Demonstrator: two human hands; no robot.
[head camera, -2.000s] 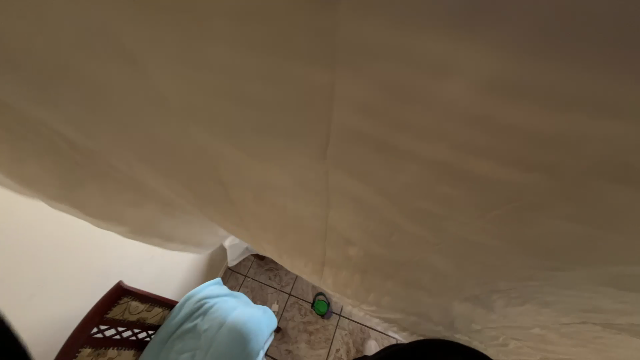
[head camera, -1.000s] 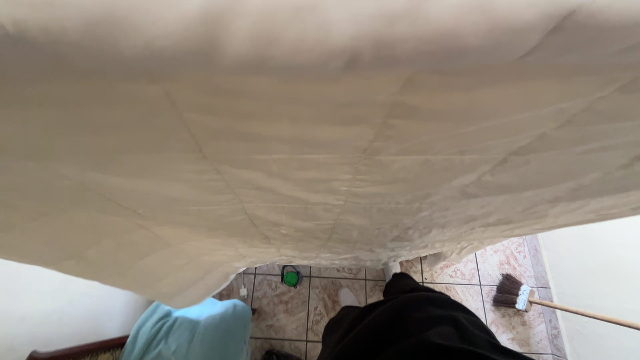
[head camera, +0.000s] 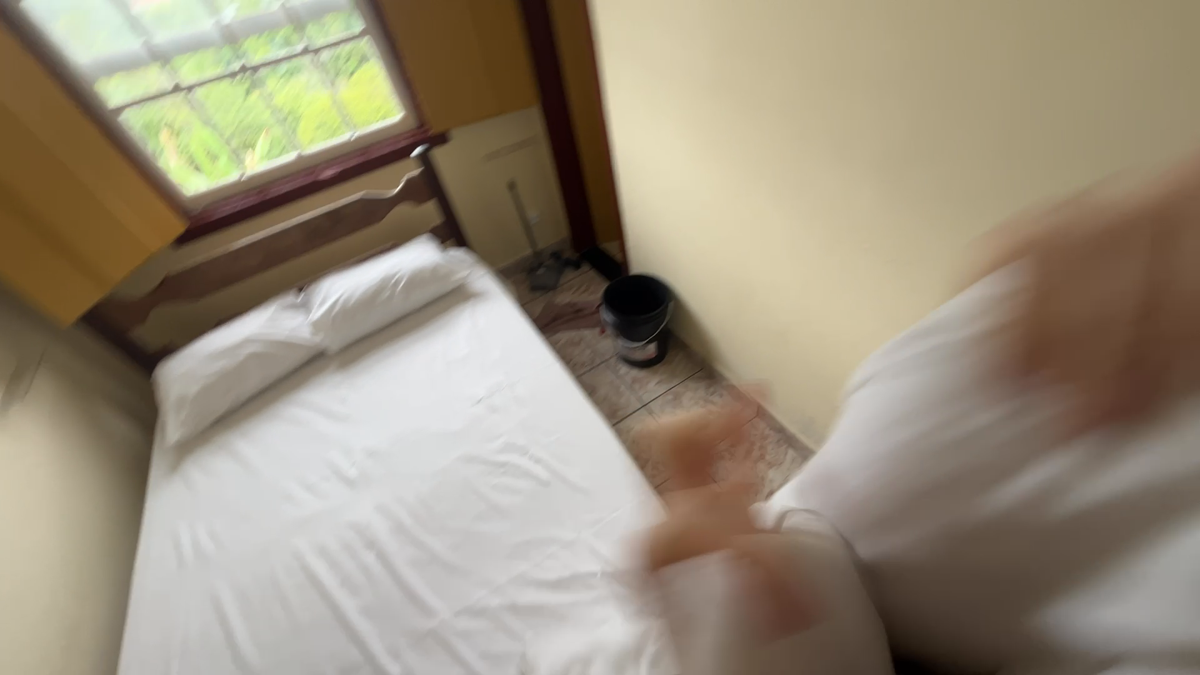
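Note:
Both hands are strongly blurred. My left hand (head camera: 727, 525) is at the lower middle, over the near right edge of the bed, touching or holding part of a white cloth (head camera: 956, 506). My right hand (head camera: 1106, 309) is at the right edge, on the upper part of the same bunched cloth, in front of the wall. The blur hides how the fingers grip it. To the left lies a bed with a wrinkled white sheet (head camera: 403, 487). Two white pillows, one at left (head camera: 239, 361) and one at right (head camera: 380, 291), rest against its wooden headboard (head camera: 291, 239).
A black bucket (head camera: 637, 314) with a wire handle stands on the tiled floor (head camera: 647, 394) between bed and wall (head camera: 844, 187). Behind it a long-handled dustpan or similar tool (head camera: 544, 272) stands in the corner. A barred window (head camera: 244, 94) is above the headboard.
The large pale cloth that filled the view is now at the right, lower down, and both hands have come into sight. The view has swung to the bed and window.

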